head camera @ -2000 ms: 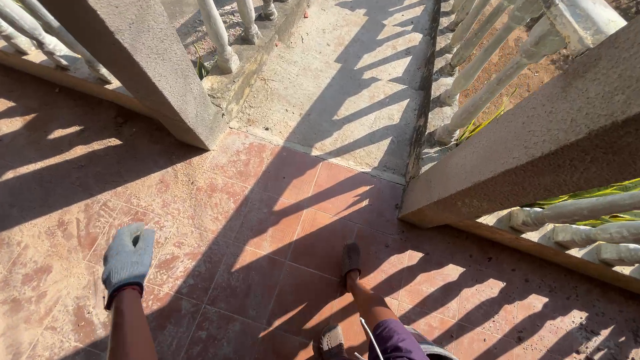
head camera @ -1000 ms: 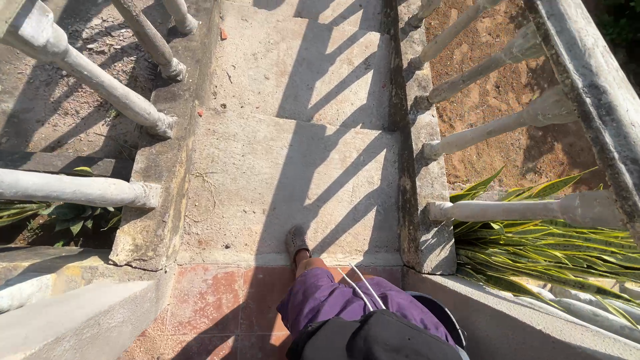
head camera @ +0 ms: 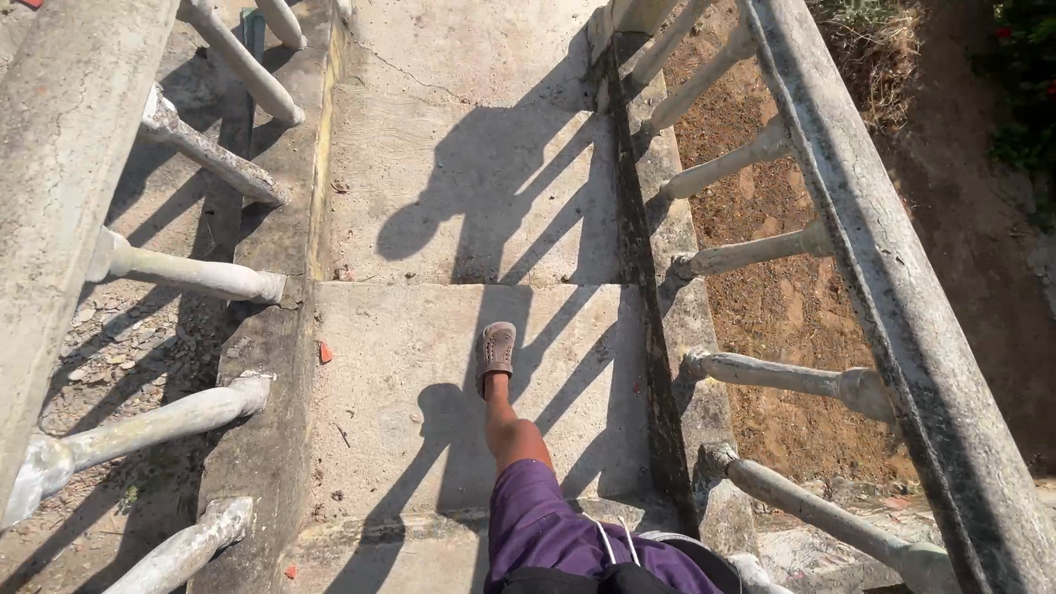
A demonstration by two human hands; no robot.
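Neither of my hands shows in the head view now. My leg in purple shorts (head camera: pixel 540 524) reaches forward, its foot in a brown perforated clog (head camera: pixel 497 351) on a concrete step (head camera: pixel 396 363). Beside my right hip, at the bottom, part of a rounded rim (head camera: pixel 693 553) shows; what it belongs to is hidden. My shadow (head camera: pixel 487 165) falls over the steps ahead, and whether the hands hold anything cannot be told.
Concrete balustrades flank the stairs, with a left handrail (head camera: pixel 74 165) and a right handrail (head camera: pixel 891 272) on turned balusters (head camera: pixel 767 375). Step edges (head camera: pixel 470 285) cross the way. Small red fragments (head camera: pixel 325 353) lie on the left. Brown soil (head camera: pixel 784 305) lies beyond the right rail.
The view has moved from the red tiled floor onto the concrete steps. My gloved left hand, seen two seconds ago, is out of view. The snake plants at the right have left the view.
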